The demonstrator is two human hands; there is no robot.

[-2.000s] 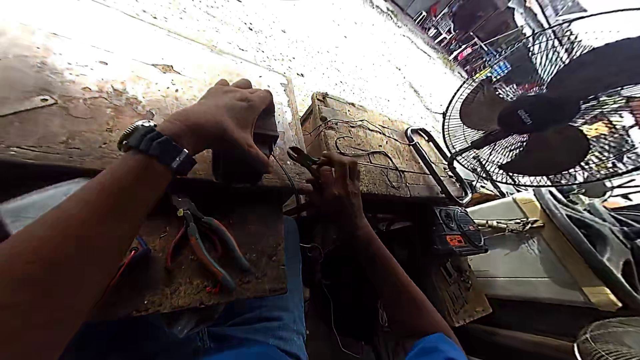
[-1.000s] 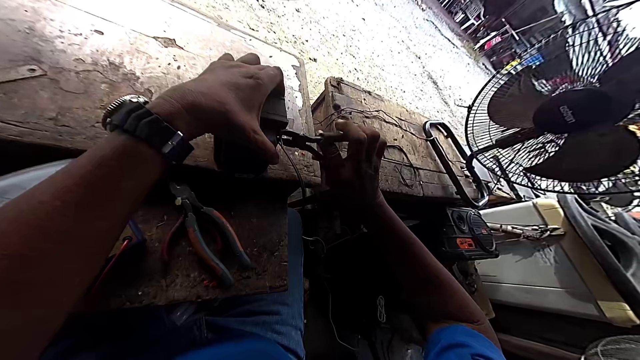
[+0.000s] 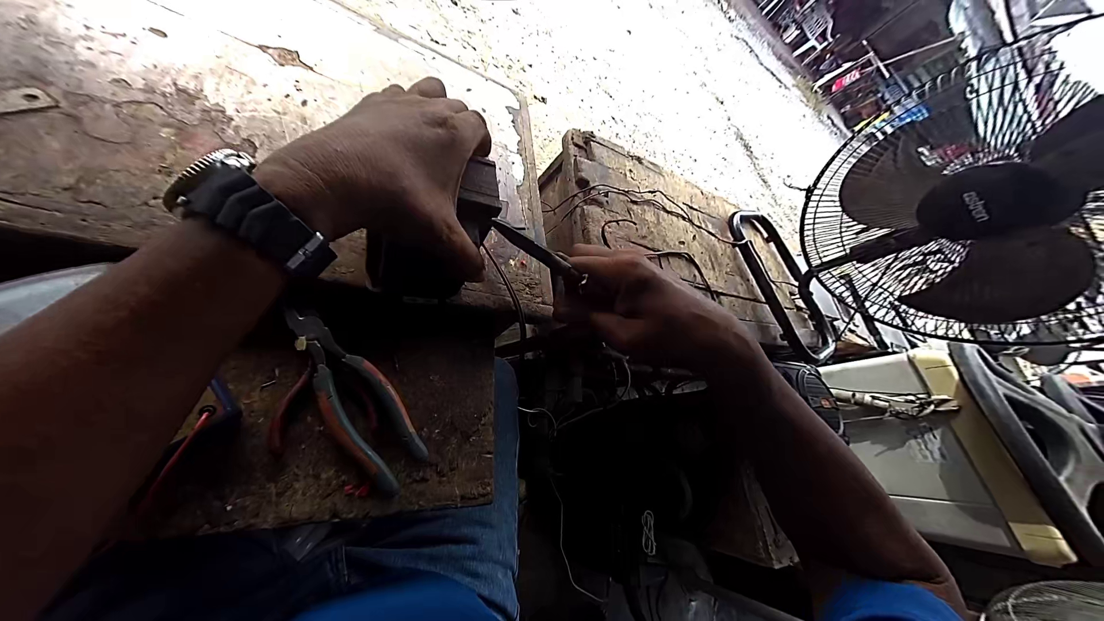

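Observation:
My left hand [image 3: 388, 164], with a watch on its wrist, grips a dark, blocky part [image 3: 479, 194] at the bench edge. From the right, my right hand [image 3: 655, 302] holds a dark metal hand tool [image 3: 535, 247], probably pliers, whose tip is at the part's right side; whether the tip touches it cannot be told. A thin dark wire [image 3: 515, 289] curves down from the part. Below, pliers with red and grey handles [image 3: 345, 397] lie on a lower board, handles spread. The underside of the dark part is in shadow.
A worn wooden bench top [image 3: 103, 112] spans the upper left. To the right stands a wooden box [image 3: 647, 190] with wires on it, beside a metal tube handle [image 3: 776, 285]. A large caged fan [image 3: 975, 207] is at far right. A red lead [image 3: 177, 453] lies lower left.
The right hand's tool, with its jaws apart two seconds ago, has moved to the dark part's right side. My left hand has stayed on the part.

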